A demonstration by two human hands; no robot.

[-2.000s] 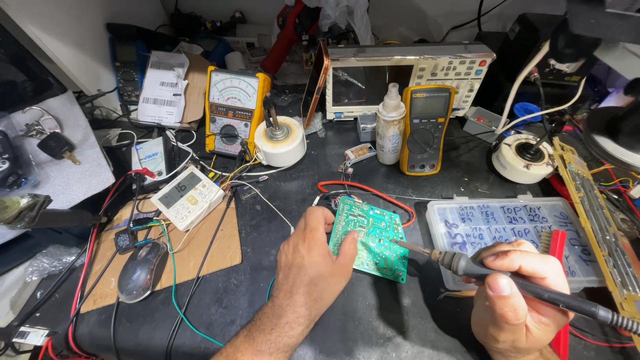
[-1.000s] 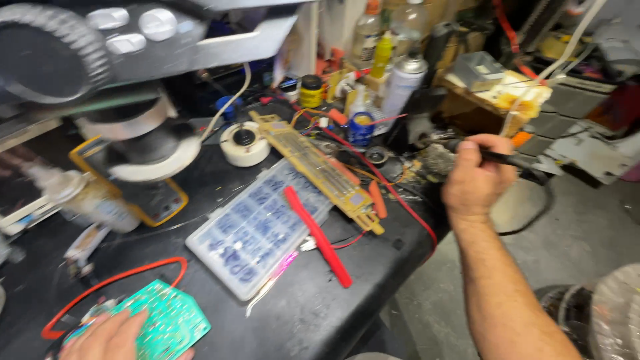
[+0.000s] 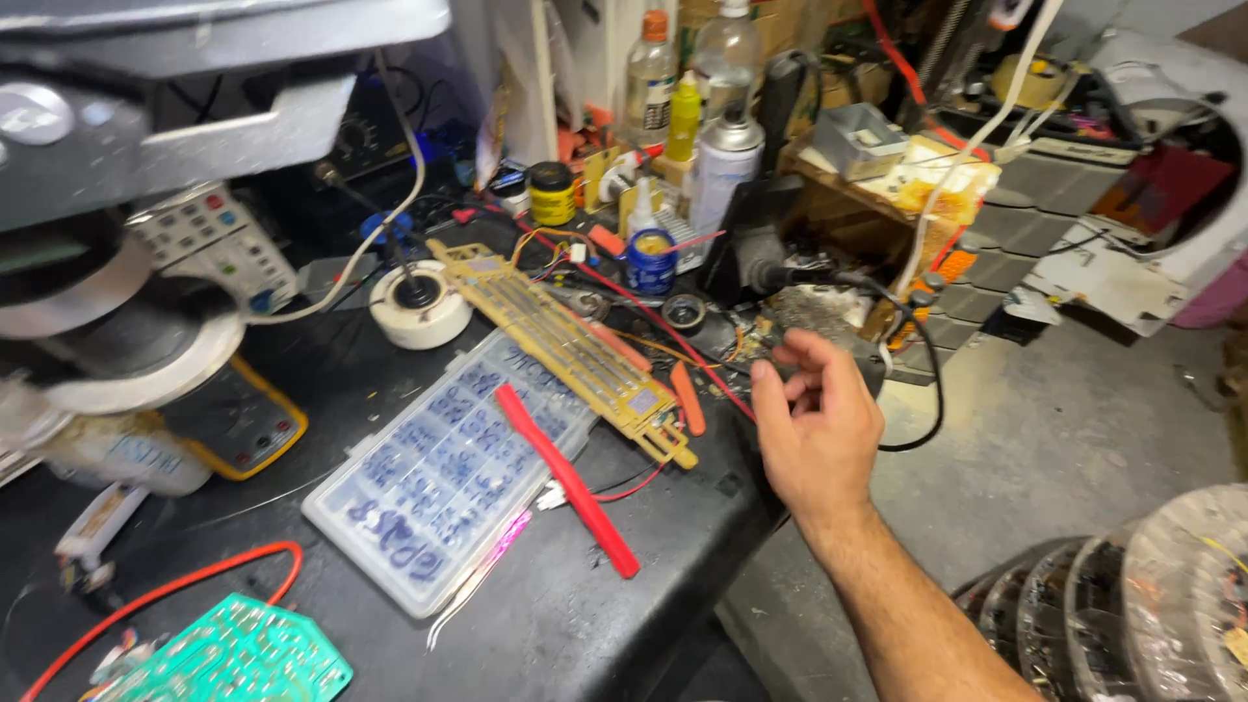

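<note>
My right hand point(image 3: 819, 424) is over the right edge of the black workbench, its fingers half curled with nothing seen between them. Just beyond it, a soldering iron's black handle point(image 3: 770, 275) rests at a dark holder, and its black cable point(image 3: 934, 375) loops down past the bench edge. A green circuit board point(image 3: 234, 658) lies at the bottom left, cut off by the frame, beside a red wire loop point(image 3: 185, 577). My left hand is out of view. Between board and hand are a clear compartment box point(image 3: 439, 478) and a red plastic strip point(image 3: 570, 483).
A yellowish frame with metal strips point(image 3: 565, 351) lies partly over the box. Behind stand a white solder reel point(image 3: 421, 317), a blue jar point(image 3: 650, 261), a spray can point(image 3: 726, 166) and bottles. A yellow-edged multimeter point(image 3: 239, 419) is left; stacked round trays point(image 3: 1160, 585) stand lower right.
The view has swung to the right. The soldering iron, earlier in my right hand over the board, is now out of it at the holder. My left hand, earlier on the board, has left the view.
</note>
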